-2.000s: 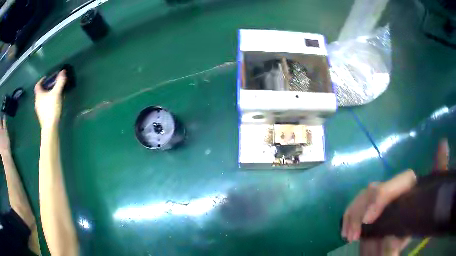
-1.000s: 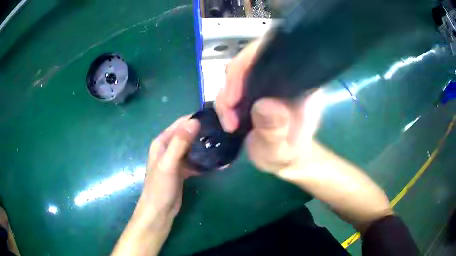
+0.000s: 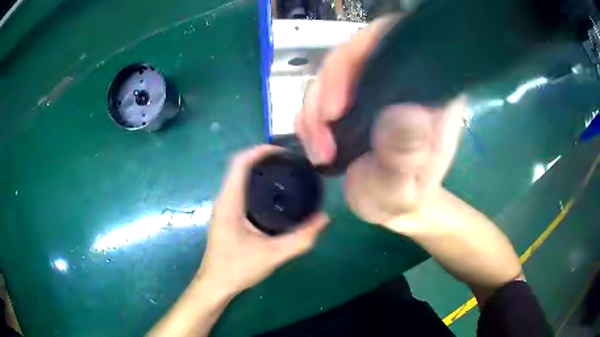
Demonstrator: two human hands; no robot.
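My left hand (image 3: pixel 247 240) grips a round black cup-shaped housing (image 3: pixel 281 192) from the left and below, its flat face turned up with small holes and shiny specks. My right hand (image 3: pixel 404 164) is wrapped around a thick dark electric screwdriver (image 3: pixel 421 66), just right of the housing. The driver's narrow end is hidden by my fingers, so I cannot tell if its bit touches anything. The driver and right hand are blurred. A second housing (image 3: pixel 140 97) stands on the green bench to the left, its pale grey inner face showing.
The white screw feeder (image 3: pixel 316 43) with its blue side stands behind my hands, partly covered by the right hand and driver. The glossy green bench (image 3: pixel 151 178) lies around it. A yellow line (image 3: pixel 552 227) crosses the green floor at the right.
Since two seconds ago, the view has shifted and both hands have come together with a housing and the driver. Since one second ago, the right hand and driver have moved right, uncovering the housing's face.
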